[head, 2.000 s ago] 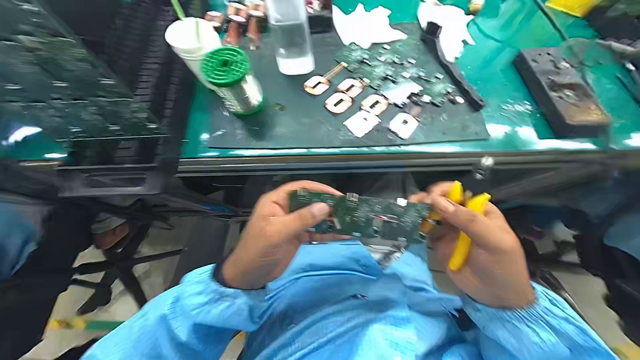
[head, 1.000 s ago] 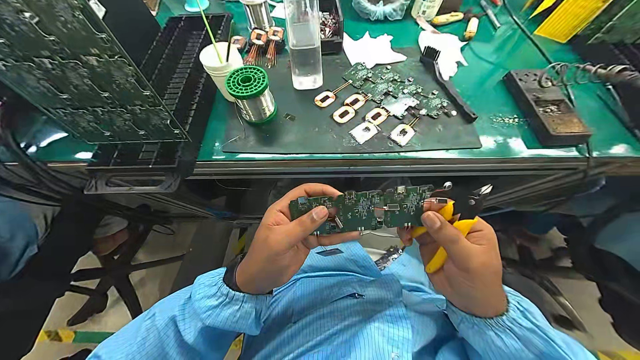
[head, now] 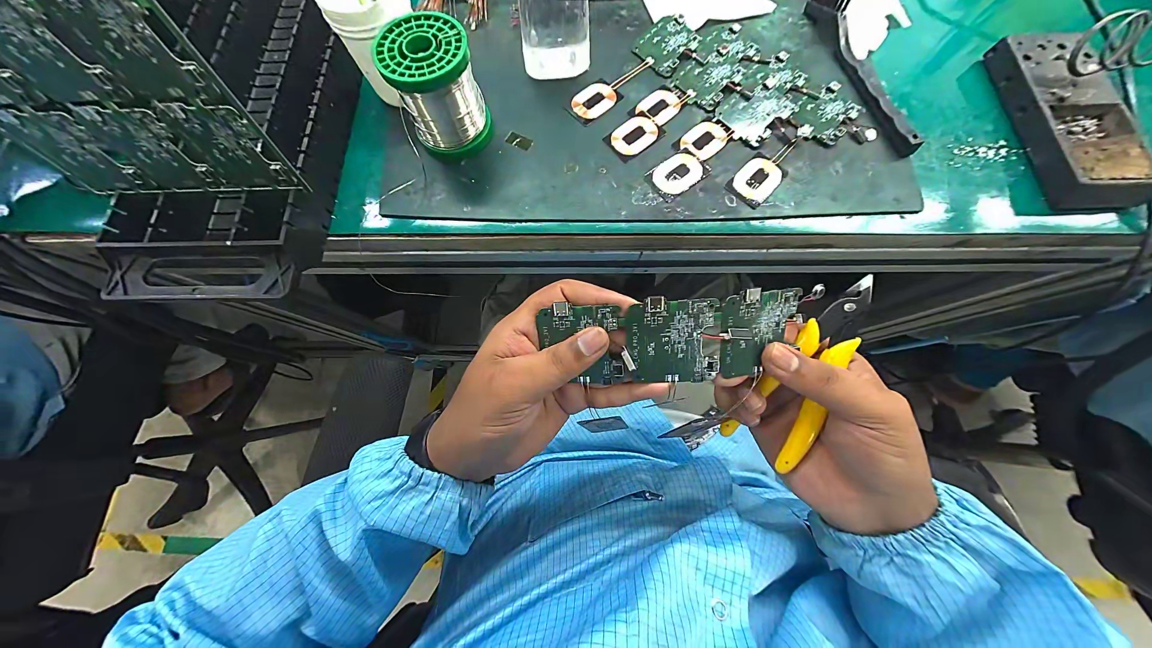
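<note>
My left hand (head: 531,387) grips the left end of a strip of joined green circuit boards (head: 670,337), its thumb on the front face. The strip is held level above my lap, with small connectors along its upper edge. My right hand (head: 837,423) pinches the strip's right end between thumb and fingers. Yellow-handled cutting pliers (head: 814,423) also rest in the right hand, their dark jaws pointing up and away beyond the boards. Thin wires hang below the strip, with dark flat pieces (head: 603,424) at their ends.
On the bench mat (head: 504,189) lie several small circuit boards (head: 747,90) with copper coils (head: 678,173). A solder wire spool (head: 441,108), a clear container (head: 555,40) and a black brush (head: 868,90) stand or lie nearby. A black rack (head: 198,261) holds board panels at left; a soldering-iron stand (head: 1075,135) is at right.
The strip of boards, tilted back at first, now faces the camera more squarely. Both hands keep hold of it, and the pliers remain in my right hand.
</note>
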